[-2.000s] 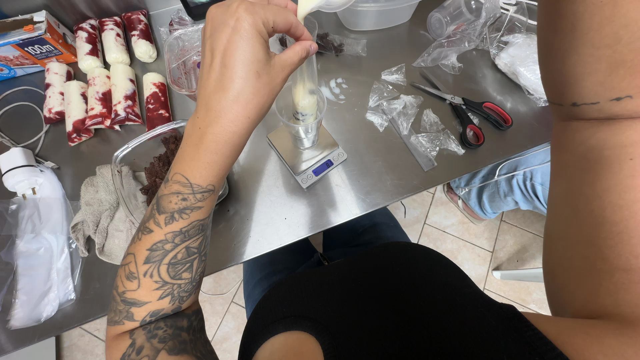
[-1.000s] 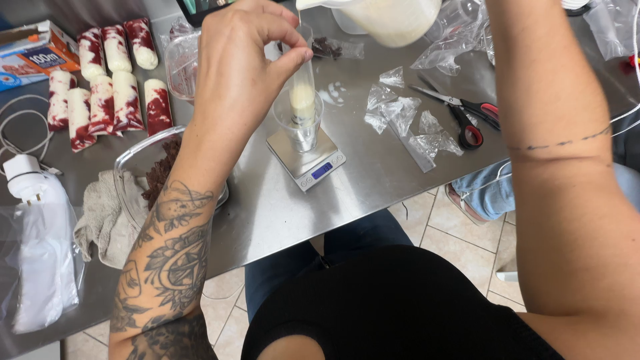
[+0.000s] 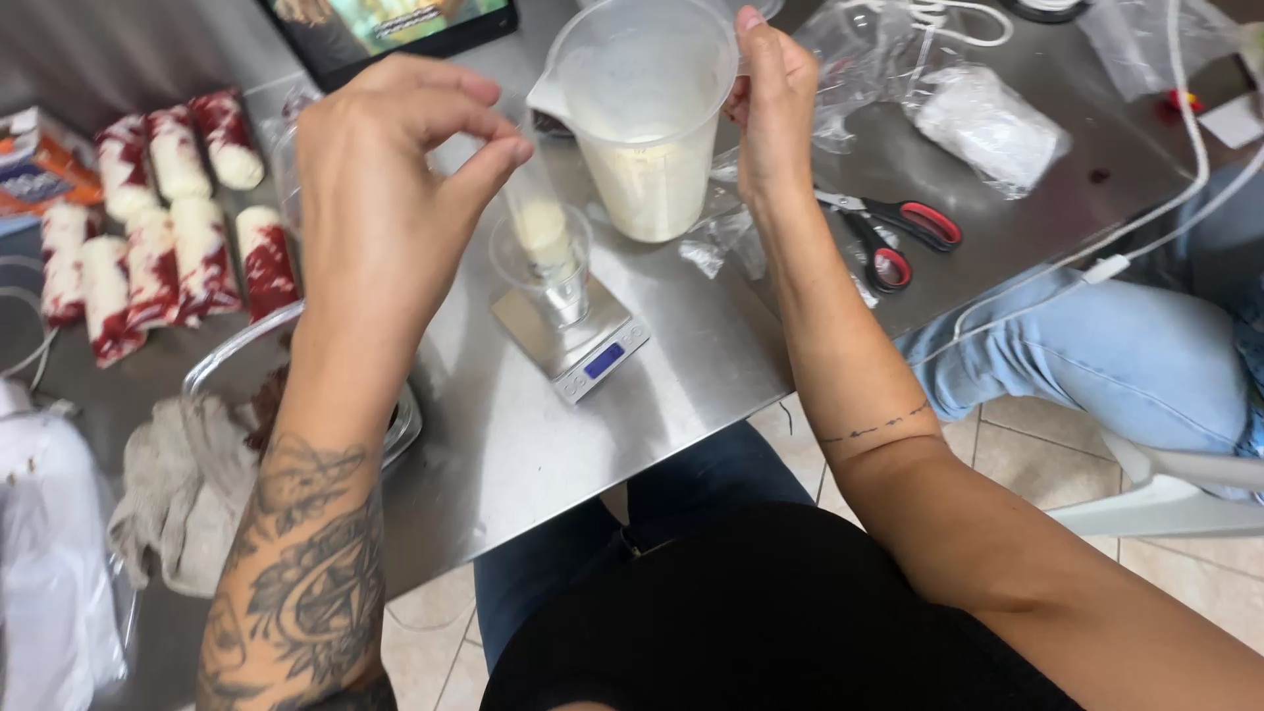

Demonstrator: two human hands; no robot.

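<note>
Raised over the table's left half, my left hand point(image 3: 395, 168) pinches the top of a clear plastic sleeve point(image 3: 530, 178) between thumb and fingers. Cream-coloured material point(image 3: 542, 229) fills its lower part, which stands in a clear cup point(image 3: 567, 296) on a small digital scale point(image 3: 602, 357). My right hand point(image 3: 775, 109) grips a translucent measuring jug point(image 3: 647, 148) at its far side; pale cream liquid lies in the jug, and its spout points toward the sleeve. Whether the jug's base touches the table cannot be told.
Several red-and-white filled tubes point(image 3: 204, 252) lie at the left, near a cardboard box point(image 3: 44, 168). A grey cloth point(image 3: 183, 494) and a glass dish point(image 3: 405, 425) are nearer me. Scissors point(image 3: 889, 232) and plastic wrap point(image 3: 987, 128) lie right. A seated person's leg point(image 3: 1057, 365) is beside the table.
My right hand has come down with the jug, which was tilted above the sleeve before and is now closer to upright. My left hand stays at the sleeve's top. The view has shifted.
</note>
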